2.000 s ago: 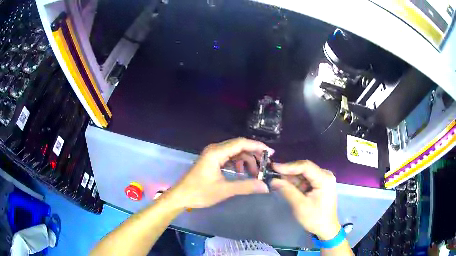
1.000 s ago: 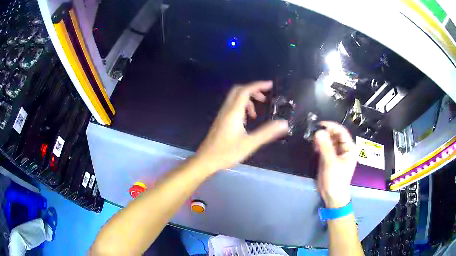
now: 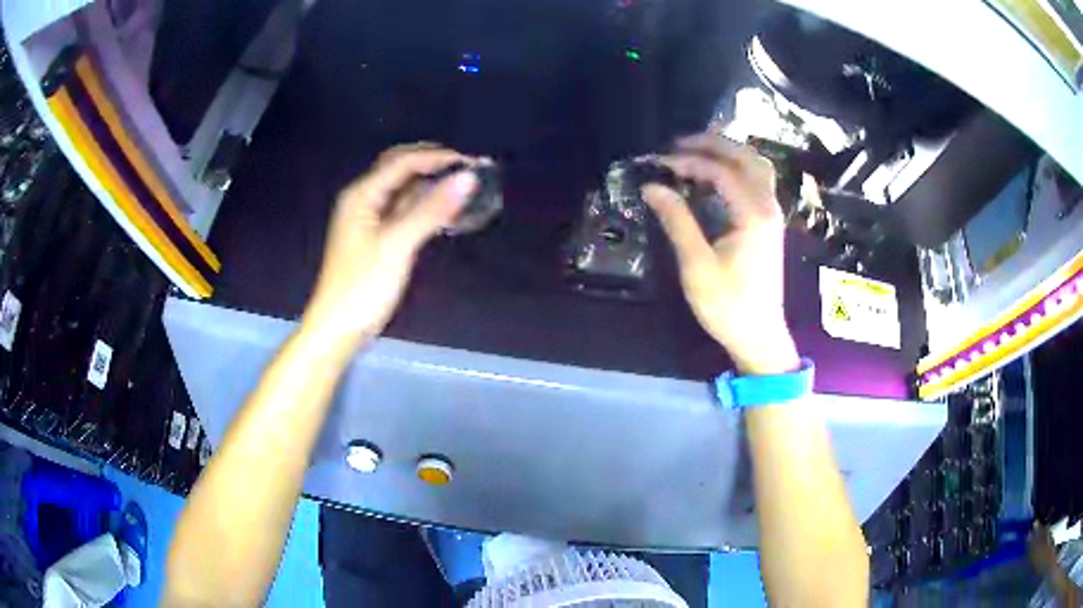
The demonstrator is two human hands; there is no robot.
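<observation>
My left hand [image 3: 386, 232] pinches a small grey, clear-looking workpiece [image 3: 482, 198] between thumb and fingers, above the dark table left of the fixture. The metallic fixture [image 3: 609, 253] sits mid-table. My right hand [image 3: 727, 238], with a blue band at the wrist, is at the fixture's upper right. Its thumb and fingers close on a second rounded, clear-looking workpiece [image 3: 629, 181] at the fixture's back end. Blur hides whether this piece touches the fixture.
The grey front panel [image 3: 570, 451] carries a white button [image 3: 363, 456] and an orange button [image 3: 435, 470]. Yellow-black sensor bars [image 3: 131, 178] flank the opening. A lit metal unit [image 3: 772, 119] stands back right, near a warning label [image 3: 860, 308]. A fan grille [image 3: 576, 582] is below.
My left hand has moved left and now holds a workpiece. My right hand has moved left and up to the fixture. The camera view has shifted, bringing the white button into sight.
</observation>
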